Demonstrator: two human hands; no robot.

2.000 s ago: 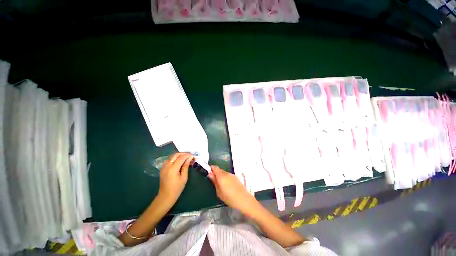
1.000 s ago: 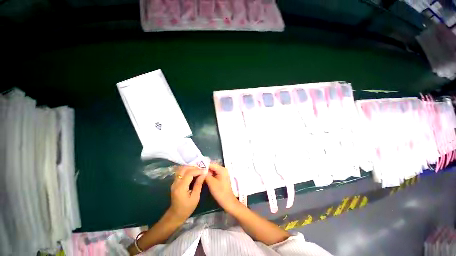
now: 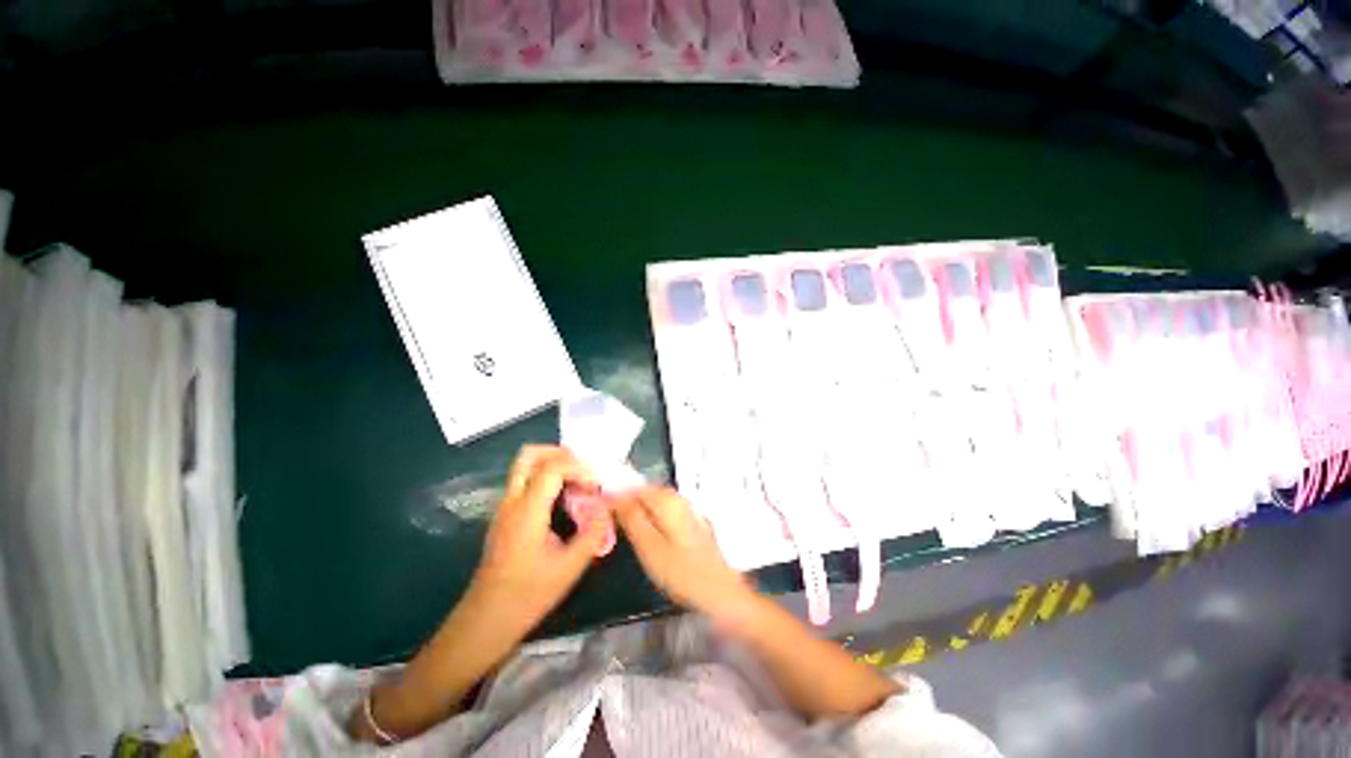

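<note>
My left hand (image 3: 536,518) holds a pink smartwatch (image 3: 591,521), its strap curled at the fingers. A white protective bag (image 3: 600,430) extends up from between my hands, with a grey patch at its far end. My right hand (image 3: 670,536) pinches the bag's near part beside my left fingertips. The stack of empty bags (image 3: 477,319) lies tilted just beyond my hands, a small dark mark on it. The packing tray (image 3: 874,393) at the right holds rows of watches with grey squares at the far edge; two pink straps hang over its near edge.
Neighbouring full trays (image 3: 1185,400) lie farther right with pink straps sticking out. Tall stacked trays (image 3: 126,504) stand at the left. A separate tray of pink items (image 3: 652,62) lies at the far side. Clear film (image 3: 452,505) lies left of my hands. Pink pieces (image 3: 249,714) show at the near left edge.
The bag has come away from the stack and now reaches up from my hands. The dark watch head seen earlier at my fingers is out of sight; a pink strap shows there.
</note>
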